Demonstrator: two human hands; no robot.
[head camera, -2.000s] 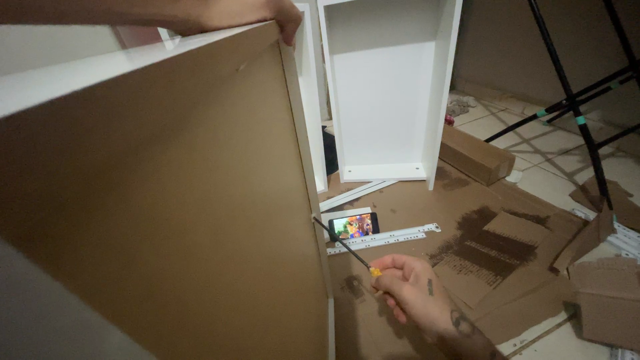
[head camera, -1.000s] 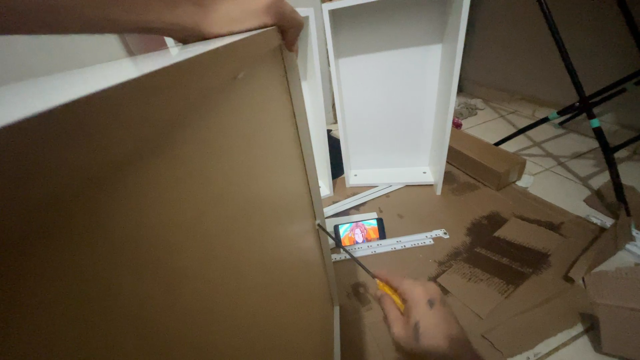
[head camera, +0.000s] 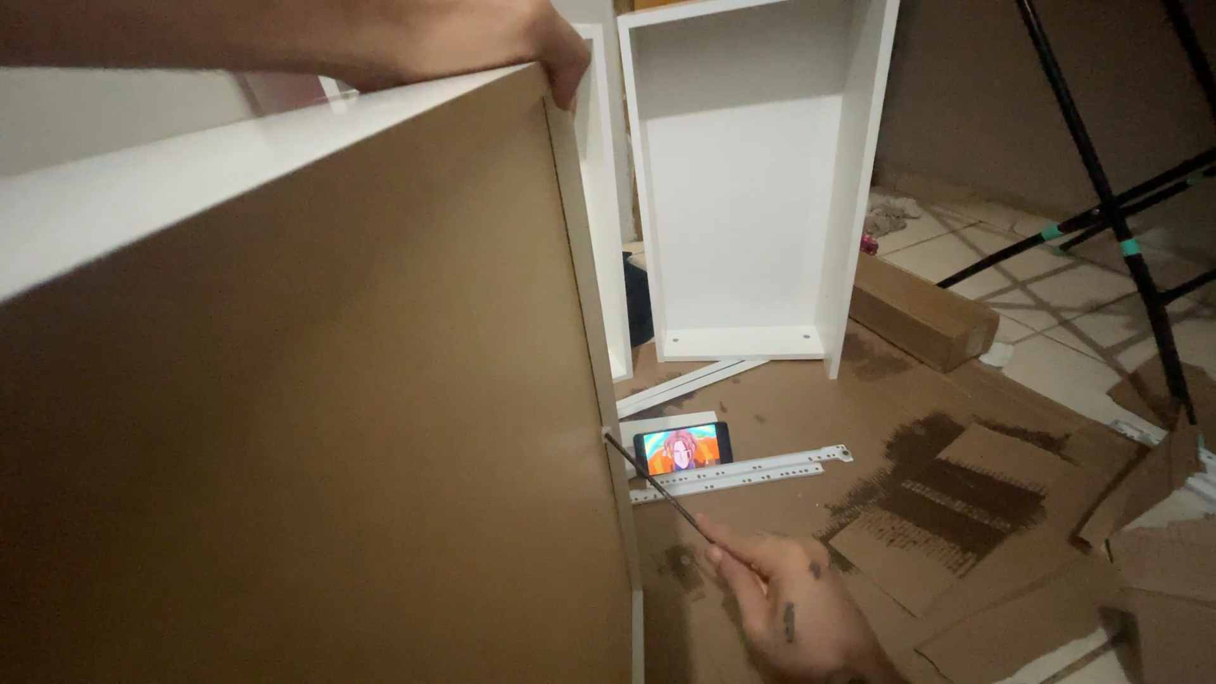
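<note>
A large furniture panel piece with a brown fibreboard face (head camera: 313, 408) and white edges stands upright at the left. My left hand (head camera: 513, 47) rests over its top corner, fingers curled down over the edge. With my right hand (head camera: 788, 589) I hold a screwdriver (head camera: 665, 494) by its handle, now mostly hidden by the fingers. The tip of its dark shaft meets the right edge strip of the panel piece, about midway down. White metal drawer slides (head camera: 750, 470) lie on the cardboard just behind the shaft, beside a phone (head camera: 682, 448) with a lit screen.
An open white drawer box (head camera: 741, 218) stands on end behind, with another white frame (head camera: 594, 199) beside it. A long cardboard box (head camera: 921, 313) lies to its right. Flattened, stained cardboard (head camera: 950, 494) covers the floor. Black metal legs (head camera: 1083, 142) rise at the right.
My right hand's fingers have moved forward over the yellow screwdriver handle, which showed before. The tip stays at the panel's edge. My left hand keeps its place on the corner.
</note>
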